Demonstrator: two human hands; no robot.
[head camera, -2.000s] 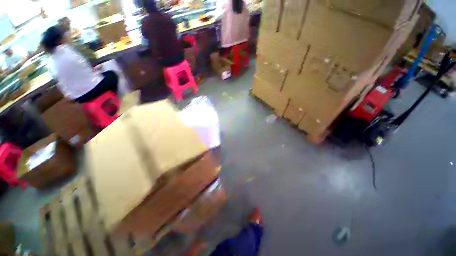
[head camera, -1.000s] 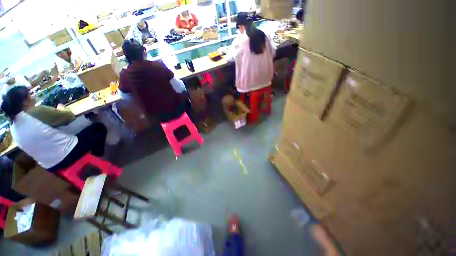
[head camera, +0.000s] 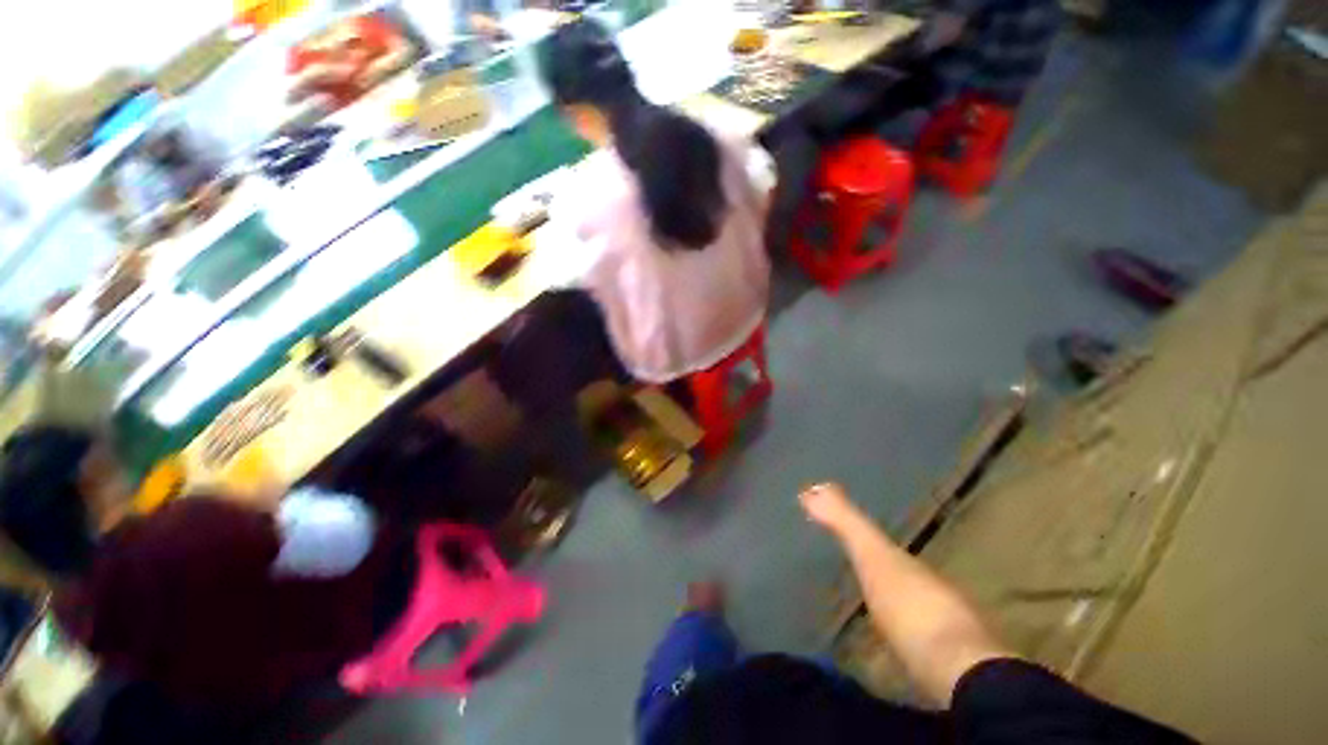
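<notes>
My right hand is small and blurred over the grey floor, at the end of my bare forearm. No object shows in it, and its fingers are too unclear to tell whether they are open or closed. My left hand is out of the picture. The large brown cartons stand to the right of my arm, with a pallet edge beneath them. My hand appears apart from them.
A pink stool stands at the lower left near a person in dark red. A person in pink sits on a red stool at the bench. An open carton is beside that stool. Red stools stand farther back.
The view has moved forward along the aisle, and the bench and seated person in pink look closer. My right forearm and hand now show clearly beside the cartons. The wooden stool has left view.
</notes>
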